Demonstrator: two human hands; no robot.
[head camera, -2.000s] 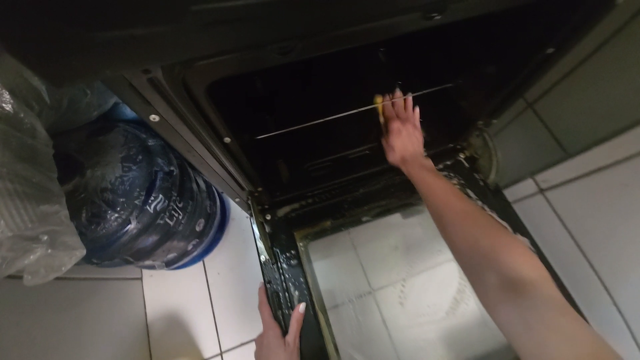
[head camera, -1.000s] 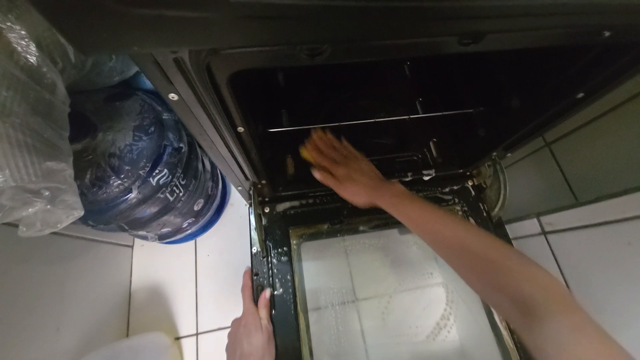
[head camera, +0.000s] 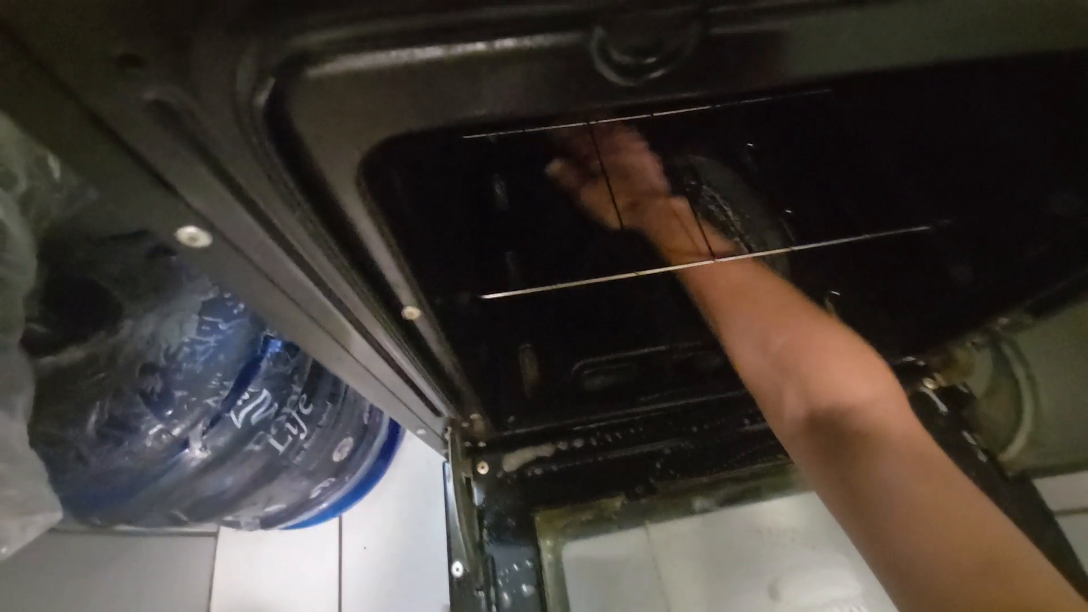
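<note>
My right hand (head camera: 616, 174) reaches deep into the dark oven cavity (head camera: 544, 340), blurred and below a wire oven rack (head camera: 595, 279), whose thin bars cross in front of the hand and forearm. Whether it holds anything cannot be made out. The lowered oven door (head camera: 510, 527) has a glass pane (head camera: 714, 552) and whitish suds or drops along its dark frame. My left hand is out of view.
At the left stands a large blue plastic water bottle (head camera: 212, 408) in clear wrapping, beside a crumpled plastic bag (head camera: 21, 425). White floor tiles (head camera: 391, 535) show below. A curved hose or cable (head camera: 1020, 399) is at the right.
My right hand has moved from the front part of the oven to deeper inside. My left hand, earlier at the door's left edge, has left the view. The view has moved closer to the oven.
</note>
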